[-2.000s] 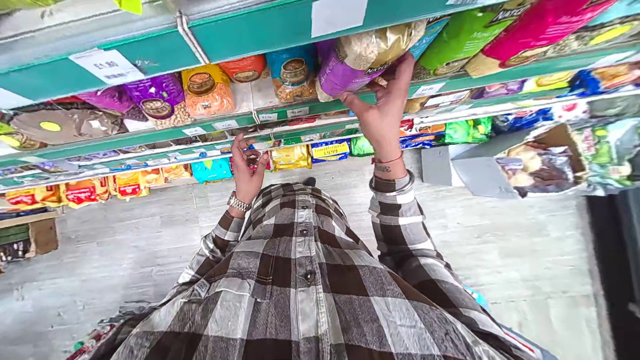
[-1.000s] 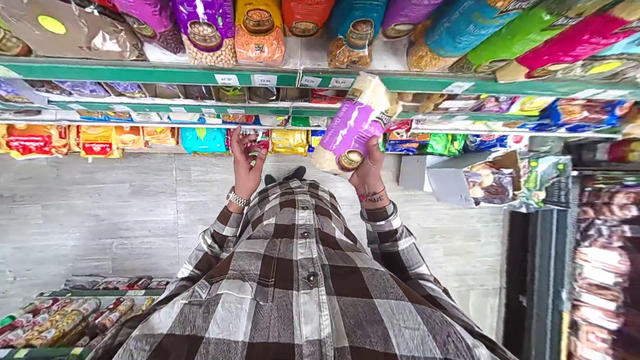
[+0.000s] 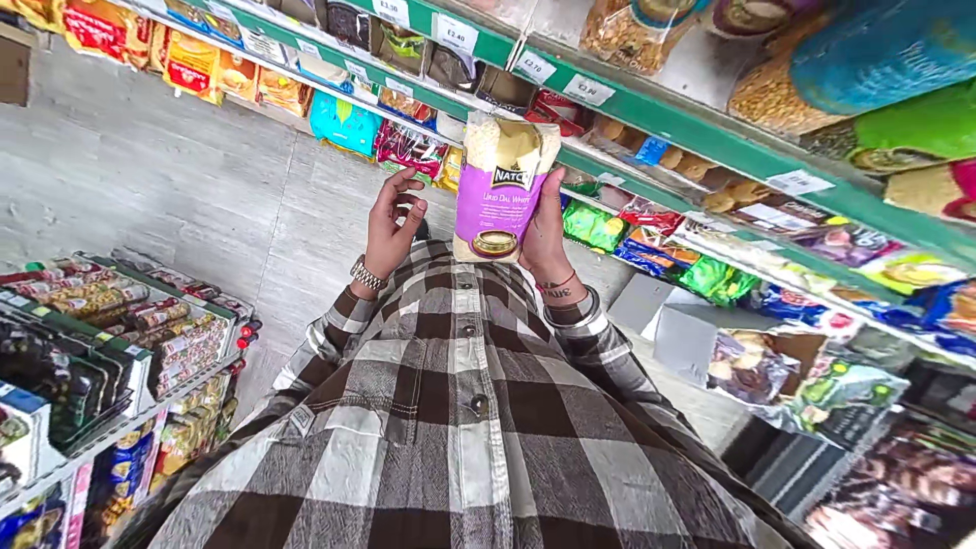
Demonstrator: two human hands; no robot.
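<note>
A purple and clear plastic bag of white urid dal [image 3: 497,202], Natco brand, is upright in front of my chest with its printed face toward me. My right hand [image 3: 550,236] grips it by its right side; most of the fingers are hidden behind the bag. Just left of the bag, my left hand [image 3: 393,221] is raised with its fingers curled and apart, holding nothing. A metal watch [image 3: 368,273] is on the left wrist.
Green-edged shelves [image 3: 671,137] of bagged pulses and packets cross the upper view. An open cardboard box [image 3: 690,335] with packets is at the right. A rack of packaged goods [image 3: 145,381] stands at the lower left, beside grey flooring [image 3: 191,168].
Two seconds ago my right hand had the bag up at the shelf; it has come down and now faces me, more upright. The view has swung.
</note>
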